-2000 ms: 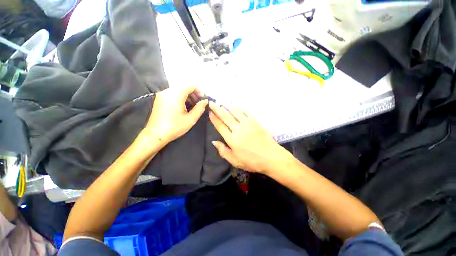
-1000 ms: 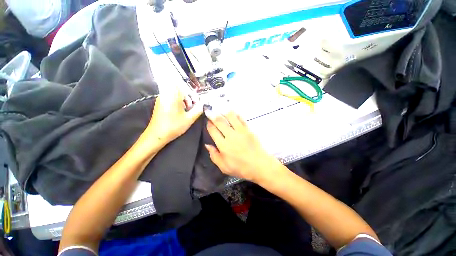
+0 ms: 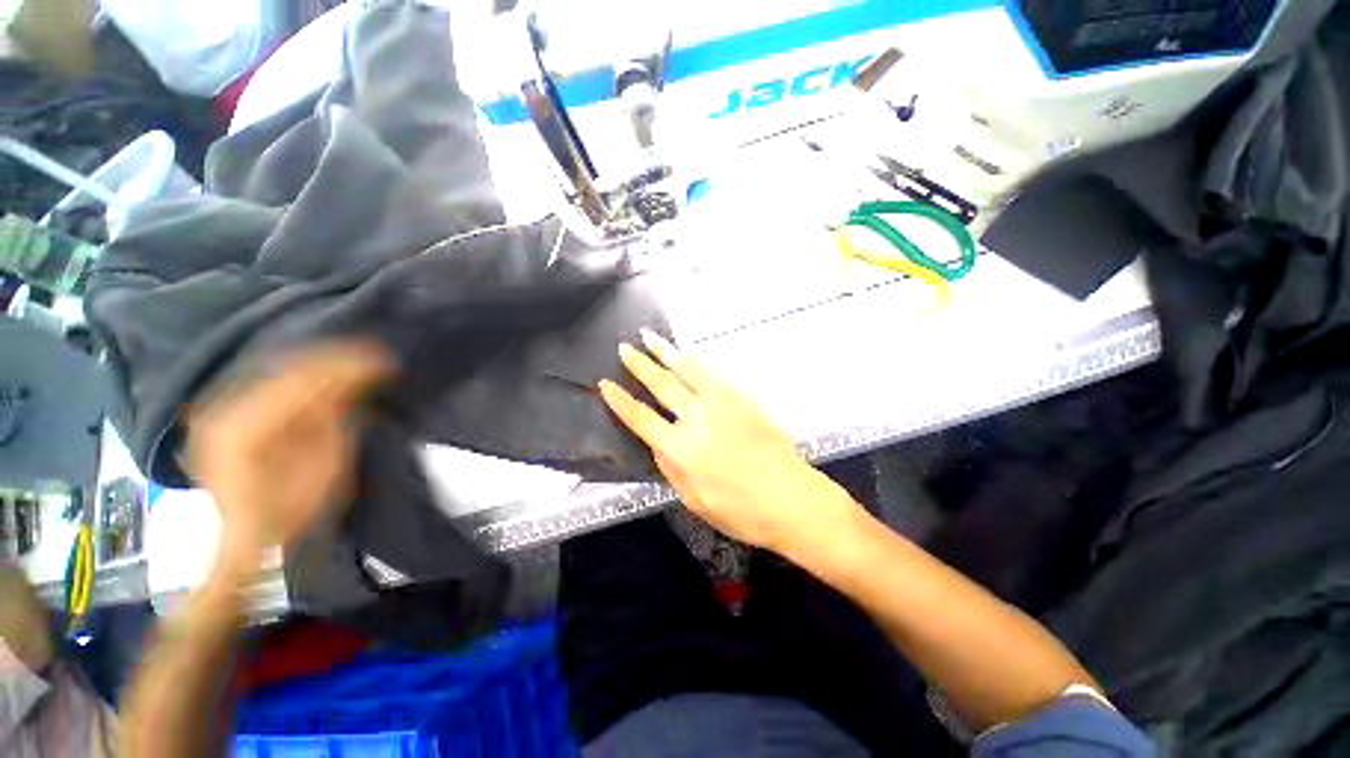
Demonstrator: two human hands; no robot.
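The dark grey garment (image 3: 370, 193) lies bunched left of the needle and hangs over the table's near edge. A pale stitched line runs across it toward the presser foot (image 3: 640, 208). My left hand (image 3: 296, 430) is motion-blurred over the garment's left part; whether it grips cloth cannot be told. My right hand (image 3: 726, 444) lies with its fingers apart on the cloth's right end, below the presser foot, pinching nothing visible.
Scissors with green and yellow loops (image 3: 921, 245) and black snips (image 3: 930, 188) lie right of the needle. The white JACK machine head (image 3: 948, 89) spans the back. Dark garments (image 3: 1214, 548) heap at right. A blue crate (image 3: 489, 689) is below. Part of another person (image 3: 37, 696) shows lower left.
My left hand has moved from near the needle to the left and nearer, and the cloth there has shifted with it. My right hand has stayed at about the same place.
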